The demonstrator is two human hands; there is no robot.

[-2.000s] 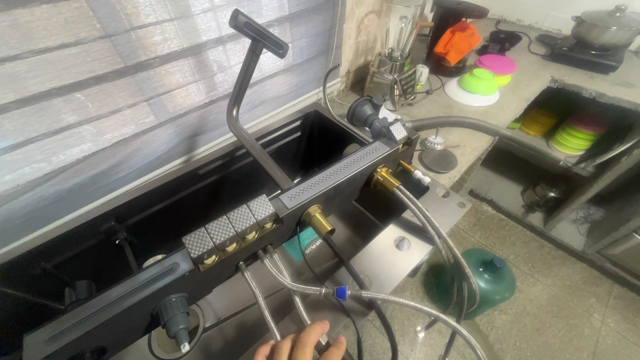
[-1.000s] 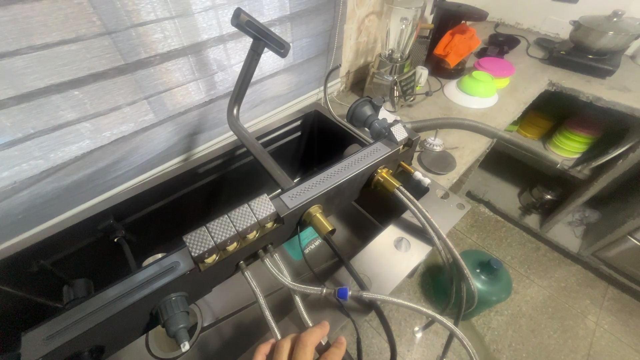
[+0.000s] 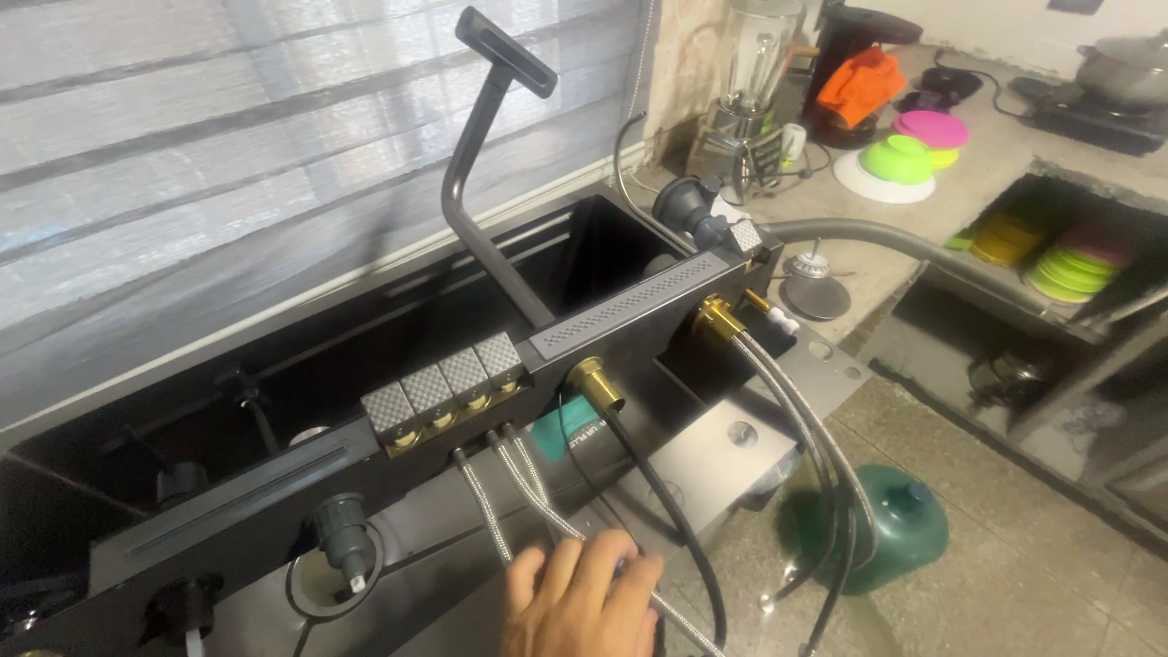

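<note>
One bare hand reaches in from the bottom edge, its fingers curled over a braided metal hose (image 3: 684, 622); a blue part shows between the fingers. Its thumb side appears to lie at the left, so I take it as my right hand (image 3: 584, 593). My left hand is out of view. Above it lies a black sink panel with a row of checkered square knobs (image 3: 443, 388), a perforated grey strip (image 3: 630, 306) and a dark angled faucet (image 3: 484, 173). Brass fittings (image 3: 598, 385) stick out of its side, and several braided hoses and a black hose (image 3: 675, 520) hang below.
Behind the panel is a black sink basin (image 3: 365, 338) beside the window blinds (image 3: 228, 137). A green jug (image 3: 899, 529) lies on the tiled floor. On the concrete counter (image 3: 844, 228) stand a blender (image 3: 757, 73), bowls (image 3: 899, 160), a sink strainer (image 3: 810, 265) and a pot (image 3: 1127, 73).
The hand has moved up and a little to the right, and its fingers now cover the blue part on the braided hose, which showed uncovered in the earlier frames.
</note>
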